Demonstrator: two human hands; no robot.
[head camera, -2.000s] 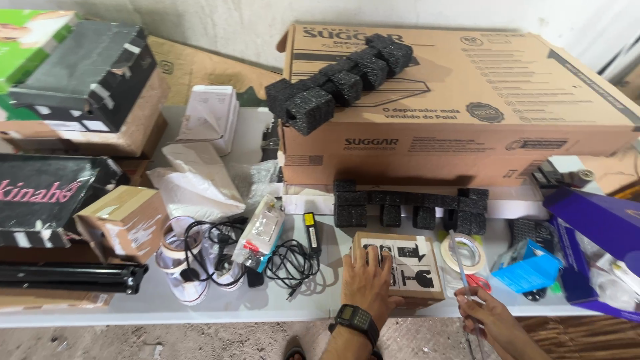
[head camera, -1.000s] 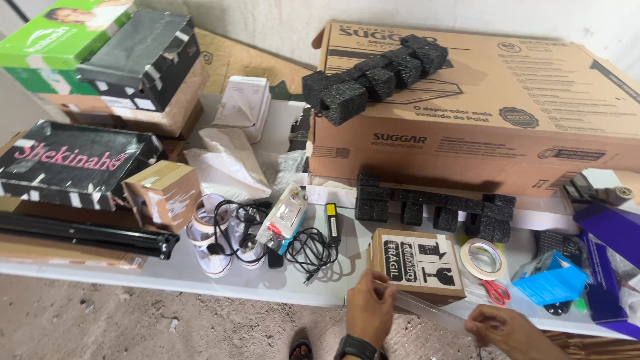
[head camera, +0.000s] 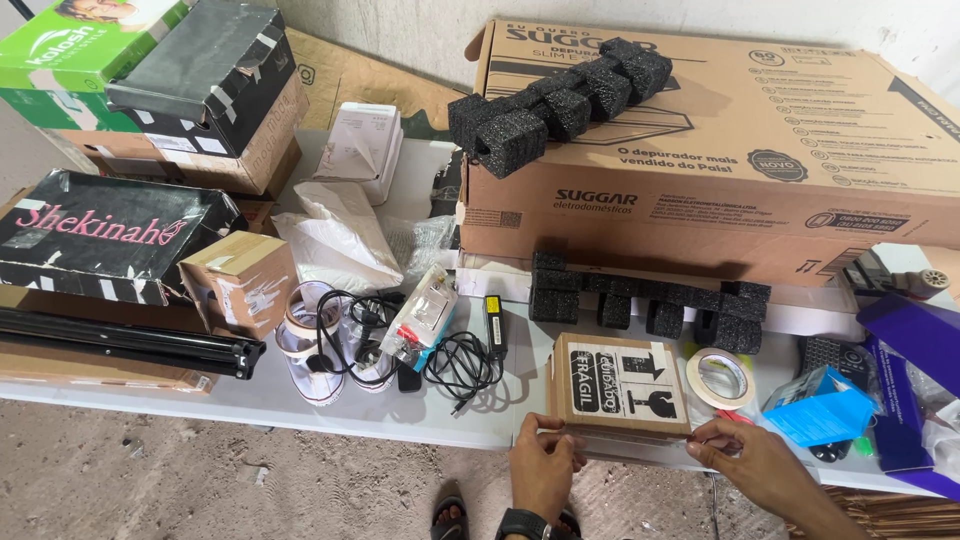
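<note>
A small brown cardboard box with a black-and-white fragile label lies at the table's front edge. A strip of clear tape runs along its near side between my hands. My left hand, with a black watch at the wrist, pinches the strip's left end by the box's near left corner. At the near right corner, my right hand pinches the other end between thumb and finger. A roll of masking tape lies right of the box, and red-handled scissors show partly behind my right hand.
Behind stands a large carton bearing black foam, with another foam piece before it. Cables, white shoes and stacked boxes are on the left. An opened blue box and a purple box are right.
My left hand has moved from the box's top to its near left corner. The clear strip, seen slanting in front of the box a second ago, now lies along its near side.
</note>
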